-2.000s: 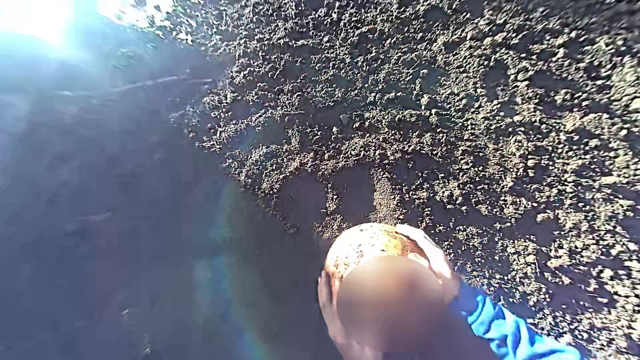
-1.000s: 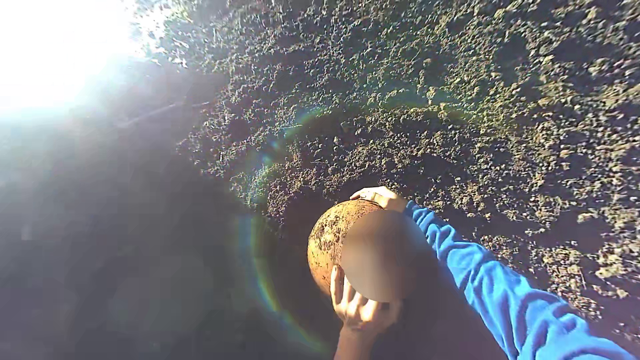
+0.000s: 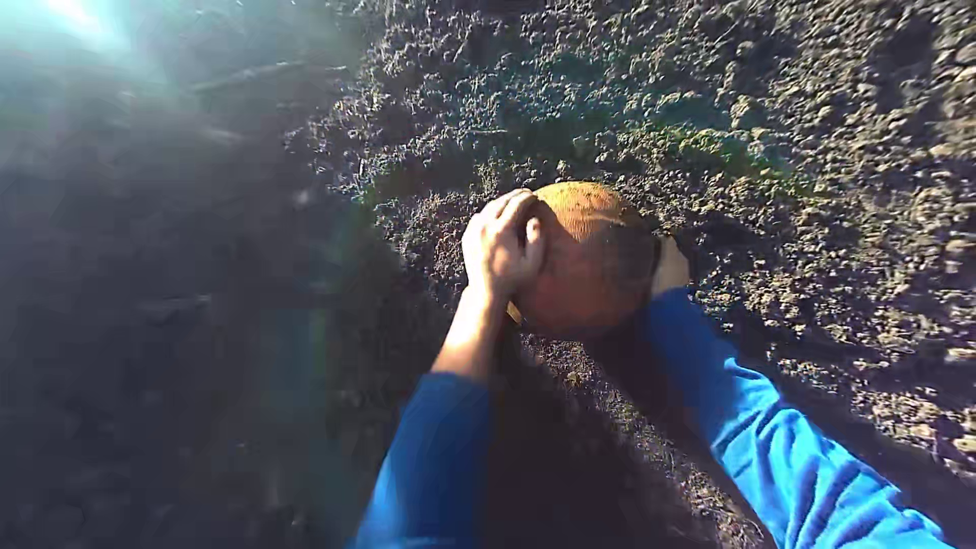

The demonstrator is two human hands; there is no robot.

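A round orange-brown object [image 3: 583, 259], perhaps a clay pot, is between my two hands near the middle of the view, with dark soil on its surface. My left hand [image 3: 499, 244] grips its left side, fingers curled over the upper edge. Against its right side rests my right hand [image 3: 671, 267], mostly hidden behind the object and in shade. Both arms wear blue sleeves. Whether the object touches the ground cannot be told.
Rough, clumpy soil [image 3: 823, 198] spreads behind and to the right. Smoother shaded ground [image 3: 168, 328] lies at the left, with glare at the upper left corner. A thin stick-like thing [image 3: 248, 75] lies at the upper left.
The round object has turned between my hands and its orange, ridged surface now faces up. My left hand has moved from its lower side up to its left side.
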